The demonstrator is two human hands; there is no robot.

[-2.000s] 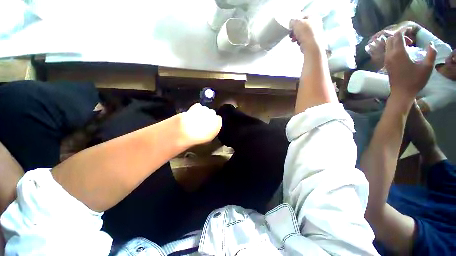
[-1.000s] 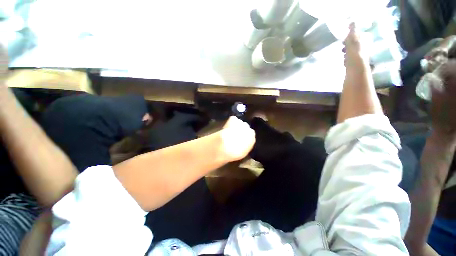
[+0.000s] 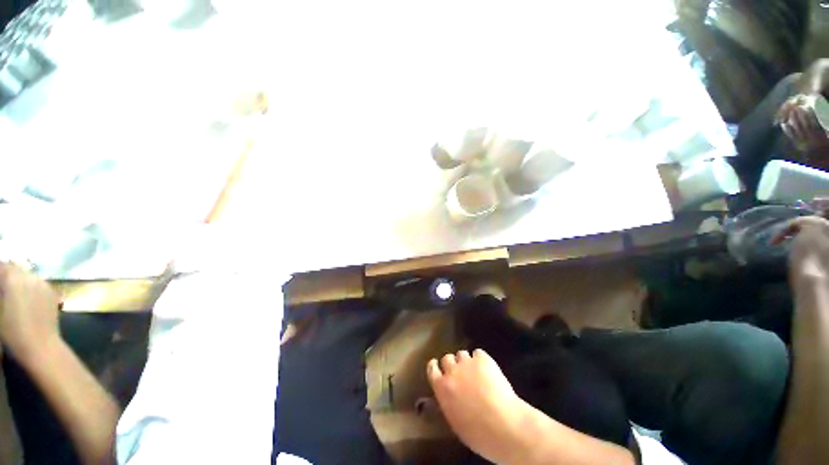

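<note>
Several white hollow plastic cups stand or lie grouped on the white table [image 3: 364, 218]. One cup [image 3: 473, 196] near the table edge shows its round rim. Another cup [image 3: 543, 170] lies to its right. My left hand [image 3: 252, 102] reaches far over the table to the left of the cups. Glare washes it out, and I cannot tell whether it holds anything. My right hand [image 3: 468, 390] is over my lap, back of the hand up, fingers loosely curled and thumb apart. No part shows in it, though its palm is hidden.
Neighbours' hands show at the left edge [image 3: 27, 309] and the right edge [image 3: 804, 241], the latter by clear film [image 3: 759, 232]. White cups [image 3: 709, 182] lie at the table's right corner. Glossy pieces [image 3: 68, 250] lie left. A round cap [image 3: 443, 290] is under the table edge.
My left hand has gone from over my lap to far across the table. My right hand has left the cups and come back over my lap. The view has shifted, showing more table.
</note>
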